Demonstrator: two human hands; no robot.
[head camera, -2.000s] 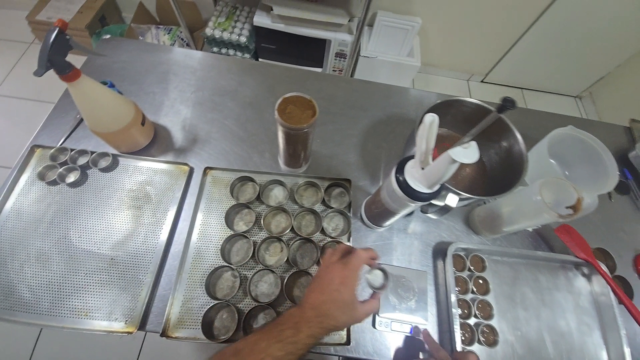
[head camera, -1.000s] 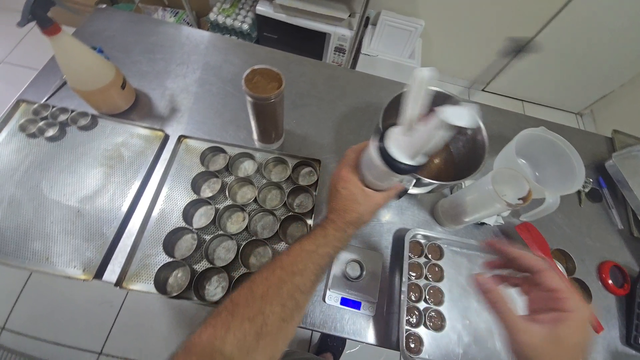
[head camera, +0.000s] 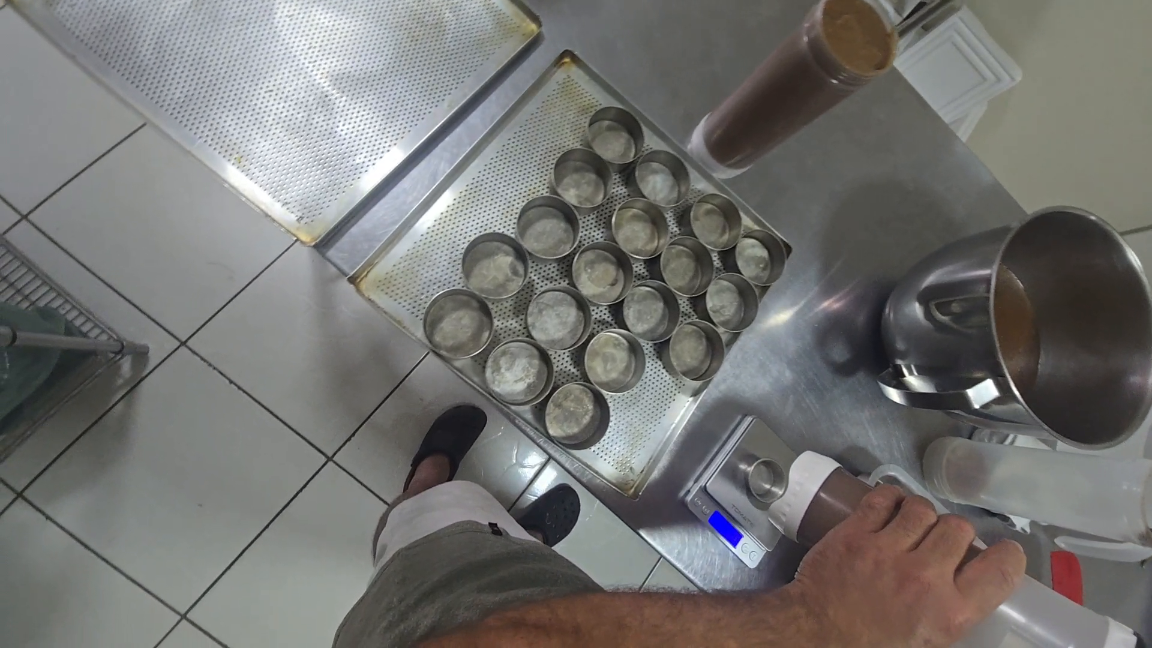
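Note:
My left hand (head camera: 909, 567) is wrapped around a clear cylindrical dispenser (head camera: 832, 504) with a white end cap and brown filling. The cap lies close to a small round metal mould (head camera: 766, 480) on a digital kitchen scale (head camera: 740, 504) with a lit blue display. Whether cap and mould touch, I cannot tell. My right hand is out of view. Left of the scale, a perforated metal tray (head camera: 630, 468) holds several round metal rings (head camera: 571, 414), with pale surfaces visible inside. A metal mixing bowl (head camera: 945, 315) with a handle and brown contents stands beyond the scale.
Another perforated tray (head camera: 297, 99) lies at the upper left. A tall clear container (head camera: 774, 90) of brown mixture stands behind the rings. A translucent container (head camera: 1044, 486) and part of a red utensil (head camera: 1066, 576) are at the right. The steel table edge runs beside my legs.
The dispenser, upright in my left hand one second ago, is now tilted with its white cap by the mould on the scale. My right hand has left the view. The view has turned strongly.

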